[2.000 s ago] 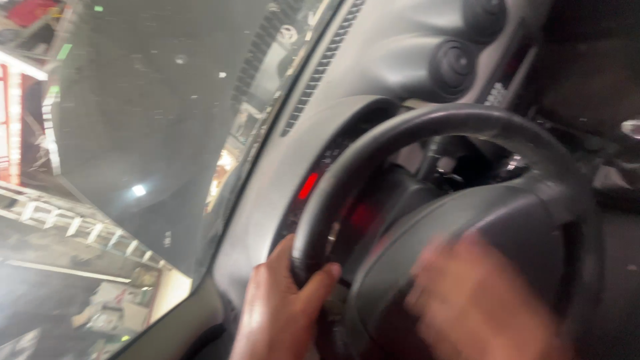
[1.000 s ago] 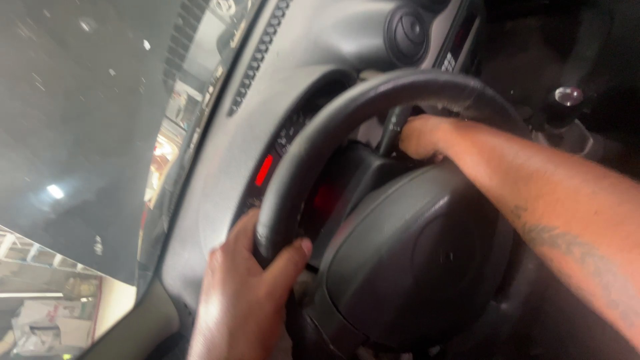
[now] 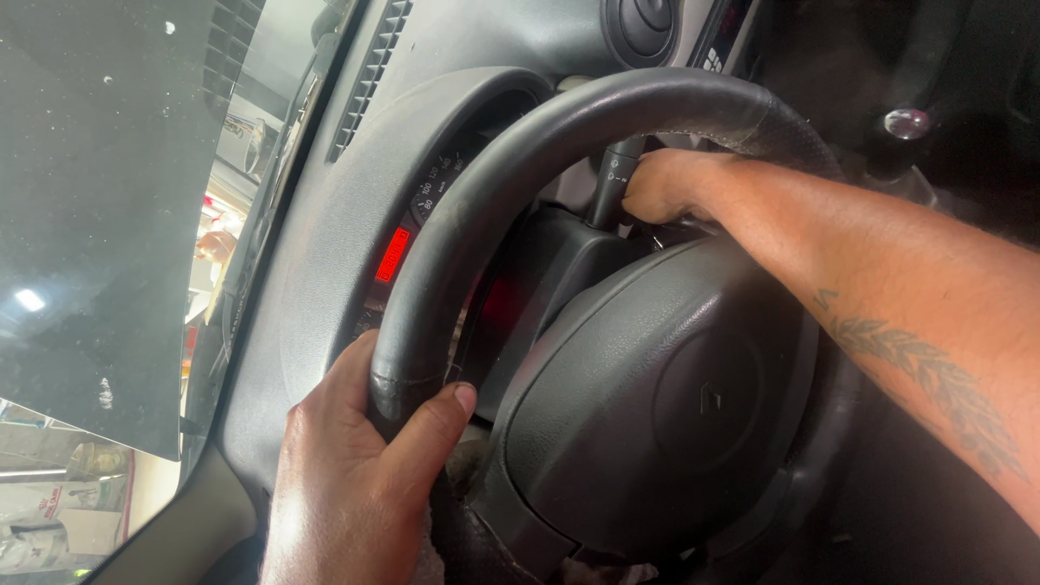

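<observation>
A black car steering wheel (image 3: 479,203) fills the middle of the tilted view, with its airbag cover (image 3: 650,406) at the hub. My left hand (image 3: 366,463) grips the rim at lower left, thumb over its inner side. My right hand (image 3: 670,187) reaches through or past the rim to the steering column, beside a wiper stalk (image 3: 612,183). Its fingertips are hidden, so I cannot tell what they hold. A small metal piece (image 3: 658,242) shows just below that hand. Behind the rim, the instrument cluster (image 3: 431,191) has a red lit display (image 3: 392,256).
A round air vent (image 3: 642,28) sits in the dashboard (image 3: 325,227) at the top. The gear lever knob (image 3: 907,123) stands at the upper right. Beyond the windscreen rises a dark raised panel (image 3: 97,203), with bags and boxes (image 3: 61,512) at lower left.
My right hand has moved from in front of the airbag cover to behind the wheel's upper rim, beside the stalk, where it stays. My left hand has kept its hold on the rim.
</observation>
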